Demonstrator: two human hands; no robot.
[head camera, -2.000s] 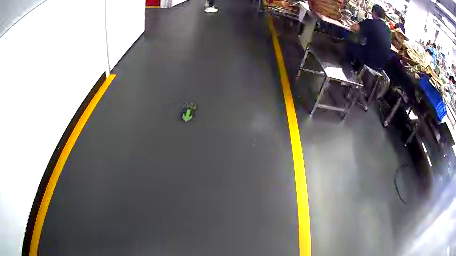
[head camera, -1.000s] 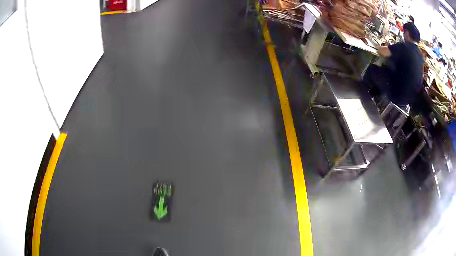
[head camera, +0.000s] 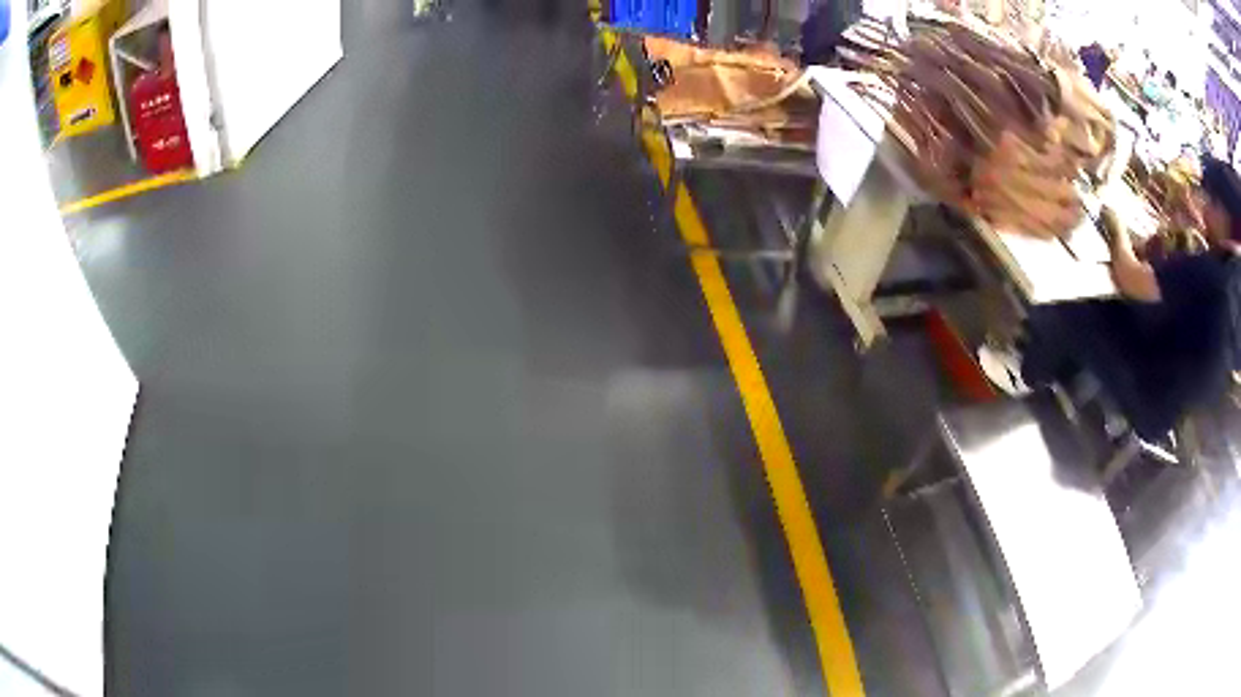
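Neither of my hands is in the picture. The grey floor (head camera: 408, 409) lies in front of me, with a yellow line (head camera: 749, 368) running along its right side. At the upper right, a large heap of brown strap-like pieces (head camera: 980, 109) lies on a pale table (head camera: 1062, 268). Flat brown bag pieces (head camera: 735, 85) lie on a low stand (head camera: 742, 157) beyond it. The picture is partly blurred.
A seated person in dark clothes (head camera: 1143, 341) is at the table. A low white-topped stand (head camera: 1041, 531) is at the lower right. A white wall (head camera: 55, 449) is at the left, with a red extinguisher (head camera: 161, 120) and yellow sign (head camera: 79, 85) beyond. A blue bin (head camera: 656, 14) is at the top.
The view has moved forward along the floor. The table, heap, person and white-topped stand appear closer and lower. The green floor arrow has left the picture; the blue bin, extinguisher and yellow sign have appeared.
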